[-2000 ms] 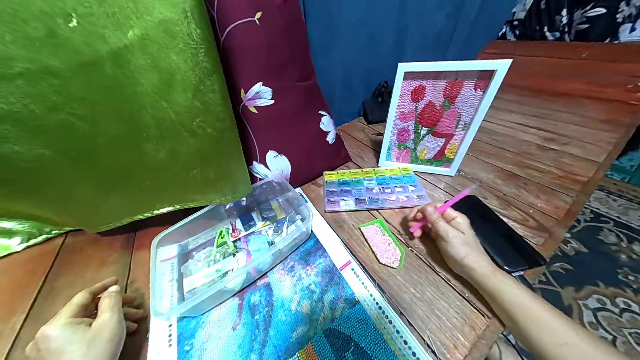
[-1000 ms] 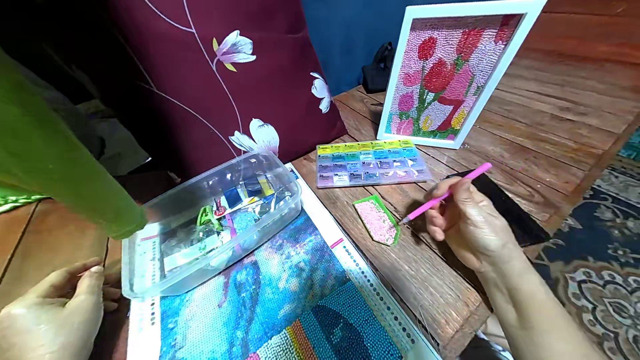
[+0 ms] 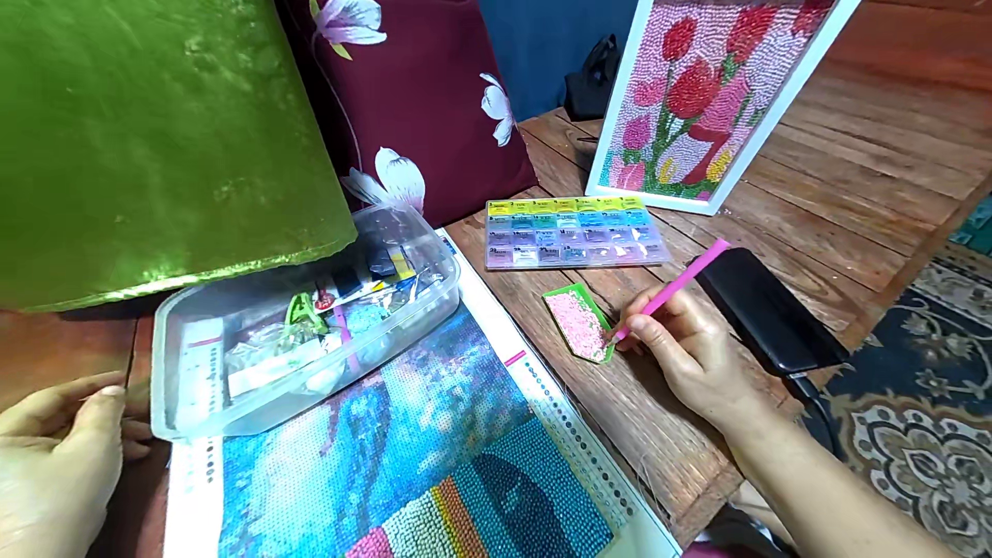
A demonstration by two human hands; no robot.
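My right hand (image 3: 686, 349) holds a pink diamond-painting pen (image 3: 674, 287) between thumb and fingers. The pen's tip is at the lower right of a green tray (image 3: 585, 291) that holds pale pink beads (image 3: 577, 324). At the left edge my left hand (image 3: 62, 465) lies beside a clear plastic box (image 3: 310, 411), thumb near the fingertips; whether it holds anything cannot be seen. The box stands on a partly covered diamond-painting canvas (image 3: 434, 403) and contains packets, a green item and a pink pen. A lidded bead organizer (image 3: 577, 232) with many compartments lies behind the green tray.
A black phone or power bank (image 3: 767, 310) with a cable (image 3: 814, 403) lies right of my right hand. A white-framed tulip picture (image 3: 697, 108) stands at the back. A green shiny cushion (image 3: 155, 139) overhangs the box, beside a maroon floral cushion (image 3: 434, 101). A patterned rug (image 3: 922, 434) lies beyond the wooden edge.
My right hand has lowered the pen from above the wooden surface to the bead tray. The green cushion has shifted in view and covers more of the box's back edge than a second ago.
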